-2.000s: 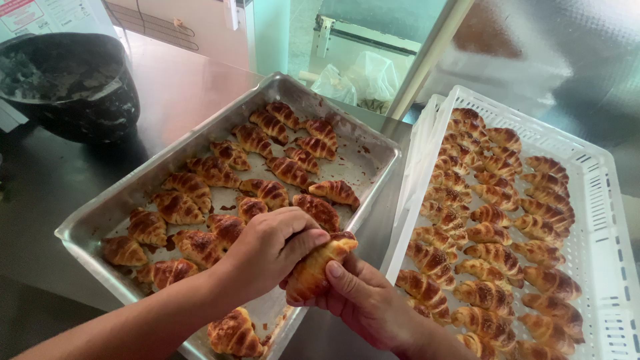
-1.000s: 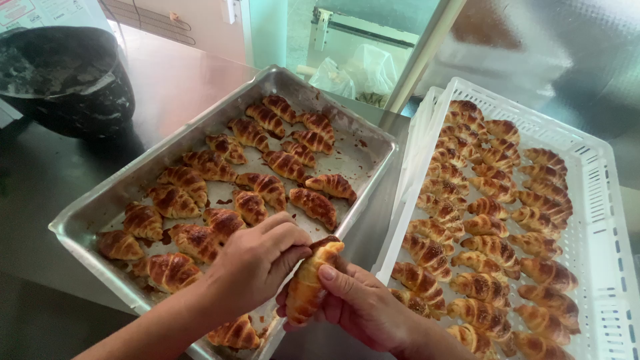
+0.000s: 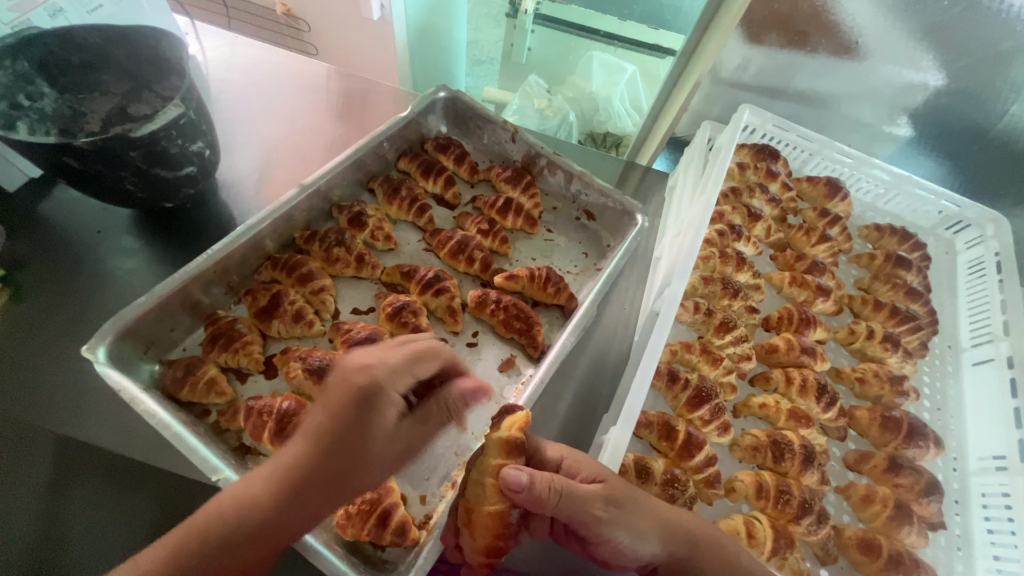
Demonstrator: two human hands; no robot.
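My right hand [image 3: 560,504] holds a golden-brown croissant [image 3: 492,496] upright, its thumb across the front, over the near right rim of a deep metal baking tray [image 3: 616,232]. My left hand [image 3: 384,400] is just left of that croissant, slightly blurred, over the tray, with no object seen in it; its fingers are bent and partly hidden. Many baked croissants [image 3: 432,292] with darker brown tops lie in loose rows in the metal tray, among dark crumbs. To the right, a white perforated plastic crate [image 3: 972,312] holds long rows of croissants [image 3: 788,388], some sprinkled with seeds.
A black bucket [image 3: 104,120] with whitish residue stands at the back left of the metal worktop [image 3: 280,104]. Another white crate edge shows along the left side of the crate. Clear plastic bags [image 3: 604,92] lie behind the tray, beside a slanted pale post [image 3: 696,72].
My left hand has come off the croissant and moved a little left. My right hand still holds the croissant, which now stands more upright than two seconds ago.
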